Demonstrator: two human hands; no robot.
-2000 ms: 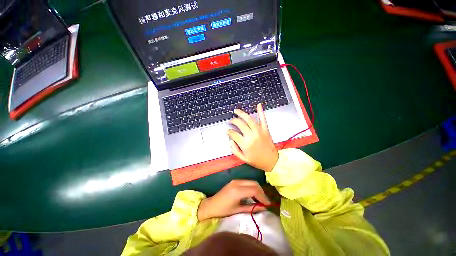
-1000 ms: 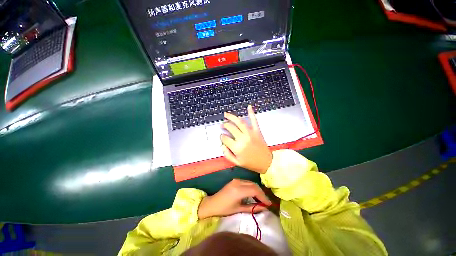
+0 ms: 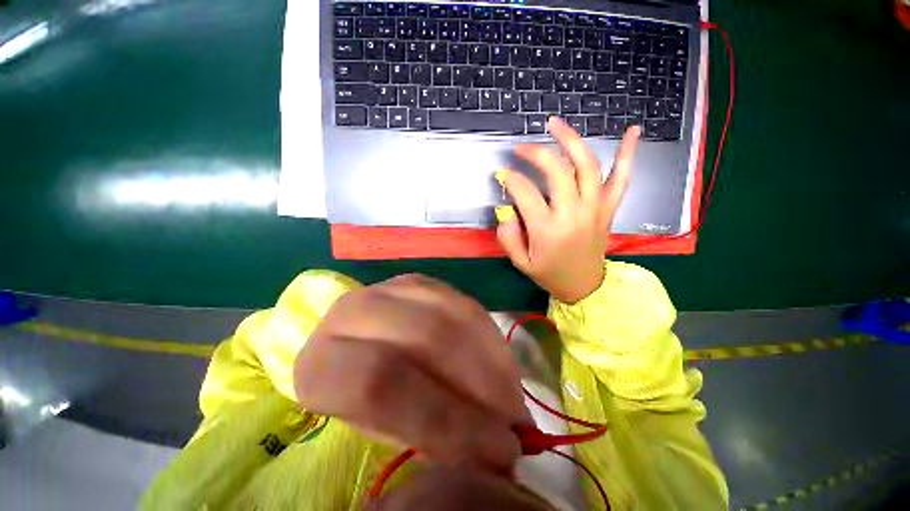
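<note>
The open silver-grey laptop [image 3: 384,180] is in front of me, its screen out of the frame at the top. My right hand [image 3: 569,215] rests on it with spread fingers, over the touchpad [image 3: 459,210] and the keyboard's lower edge, holding nothing. Yellow finger cots show on its thumb and one finger. My left hand [image 3: 414,369] is large and blurred, raised close to the camera, at the red piece [image 3: 539,439] of the headset cable. Its fingertips seem closed on this piece, partly hidden. The red cable [image 3: 733,75] also runs along the laptop's right side.
A red-orange pad [image 3: 419,243] and a white sheet [image 3: 302,150] lie under the laptop on the glossy green bench [image 3: 180,250]. Beyond its near edge is grey floor with yellow marking lines [image 3: 130,342] and blue objects at both sides.
The view has tipped down and closer, so the screen and neighbouring laptops are out of sight. My left hand has risen from the chest towards the camera with the red cable. My right hand remains on the laptop.
</note>
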